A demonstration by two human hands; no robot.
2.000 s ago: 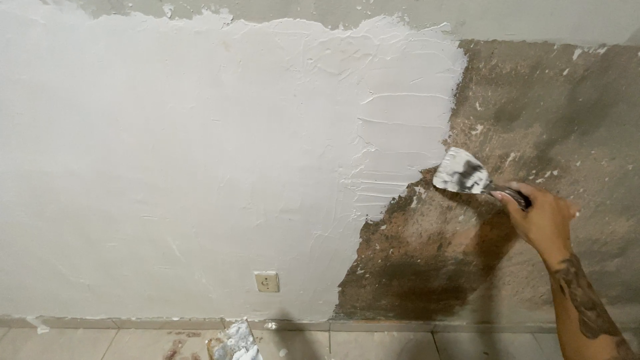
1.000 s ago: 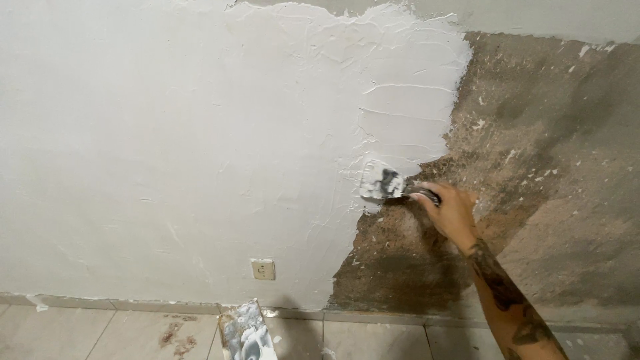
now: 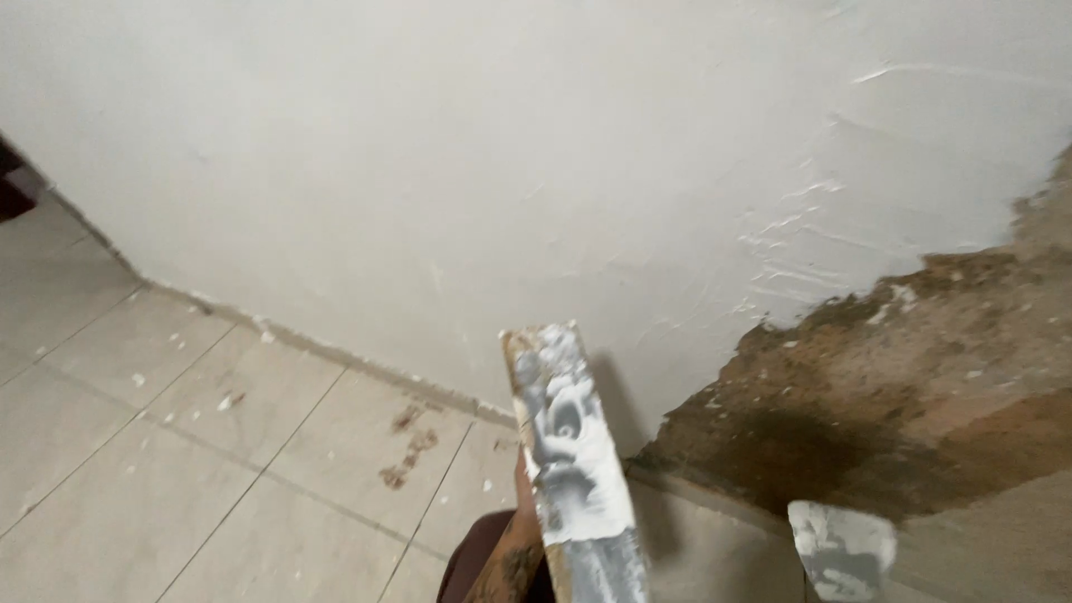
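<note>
My left hand (image 3: 525,494) is mostly hidden behind a long narrow board (image 3: 557,548), which it holds from underneath. White filler paste (image 3: 578,435) is heaped and smeared along the board. To the right, the white-smeared blade of a putty knife (image 3: 842,548) shows near the bottom edge; its handle and my right hand are out of view. Fresh white filler with ridges (image 3: 796,243) covers the wall, ending in a jagged edge against bare brown wall (image 3: 837,402) on the right.
Light floor tiles (image 3: 276,502) with brown stains (image 3: 410,448) and white crumbs lie at lower left. A low skirting strip (image 3: 335,356) runs along the wall's foot. A dark red object (image 3: 15,188) is at the far left edge. My knee (image 3: 469,553) shows below.
The putty knife has left the wall's jagged edge and is now at the lower right. My right hand has gone out of view. The paste-laden board shows higher; the view has swung down and left.
</note>
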